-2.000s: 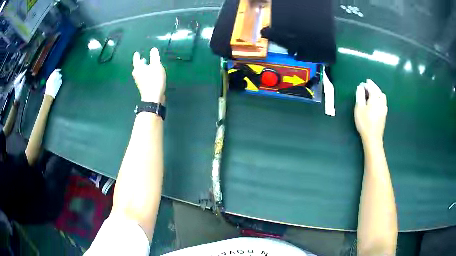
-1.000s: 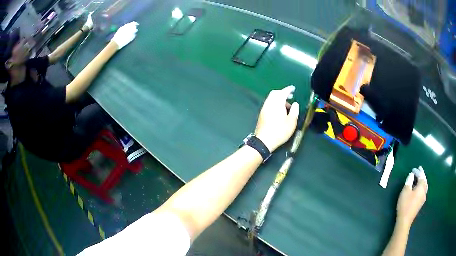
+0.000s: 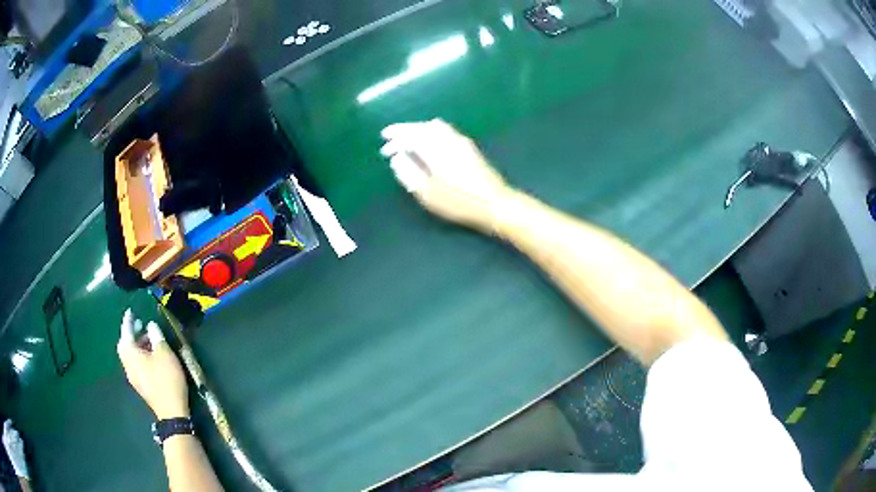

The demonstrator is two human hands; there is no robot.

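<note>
The blue machine (image 3: 312, 242) stands left of centre with a red button (image 3: 217, 272) on its front. Its orange-brown fixture (image 3: 144, 207) shows a long recess with no frame visible in it. A thin black phone frame (image 3: 59, 332) lies on the green surface at the far left. Another dark frame (image 3: 574, 17) lies at the top edge. My left hand (image 3: 152, 360), with whitish fingertips and a black wristwatch, is just below the machine's left corner and holds nothing visible. My right hand (image 3: 444, 173) is over the belt right of the machine, fingers slightly curled, with nothing visible in it.
A black cover (image 3: 216, 115) lies over the machine top. A white strip (image 3: 328, 221) sticks out at its right corner. A taped cable (image 3: 213, 411) runs to the near edge. Small white pieces (image 3: 307, 34) lie beyond. A metal clamp-like part (image 3: 773, 165) is at right. A neighbour's gloved hand (image 3: 13, 444) shows at left.
The view has swung right, so the machine now appears at left. My right hand is higher in the picture, beside the machine. My left hand is still near the machine's left corner.
</note>
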